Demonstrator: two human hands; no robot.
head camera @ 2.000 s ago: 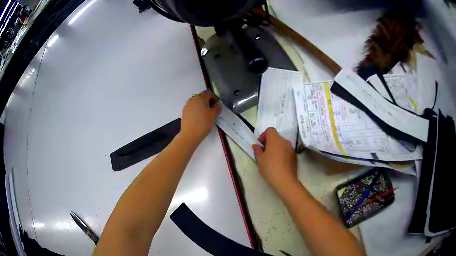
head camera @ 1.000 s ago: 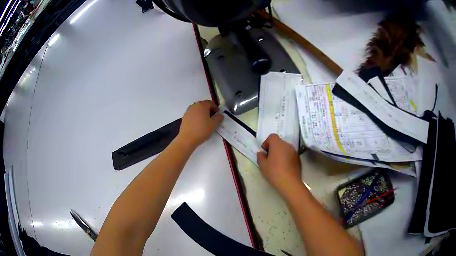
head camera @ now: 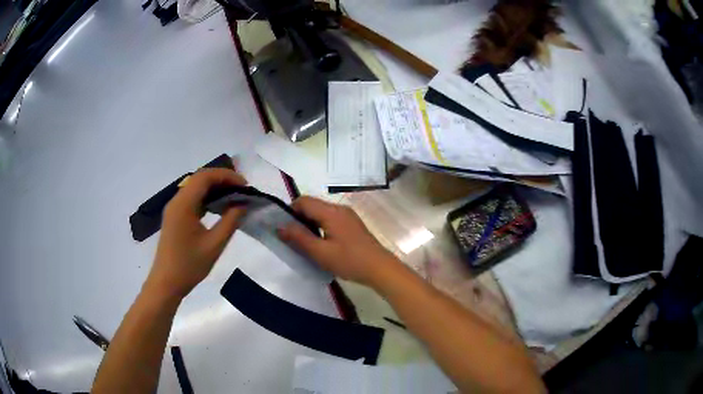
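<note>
My left hand and my right hand hold a white paper pattern with dark cloth along its upper edge, above the table's red edge. The strip is bowed and partly blurred. My left thumb and fingers pinch its left end; my right hand grips its right part. A dark bar lies partly behind my left hand. A curved dark cut piece lies on the white table below my hands. Shears lie at the lower left, partly behind my left forearm.
A grey metal plate stands beyond the red edge. To the right are a paper pattern sheet, papers with a yellow stripe, a pin tray and dark cloth pieces. A narrow dark strip lies near the bottom.
The view has shifted right and down. My hands have lifted the paper strip with dark cloth and bowed it, moving it left over the table's edge.
</note>
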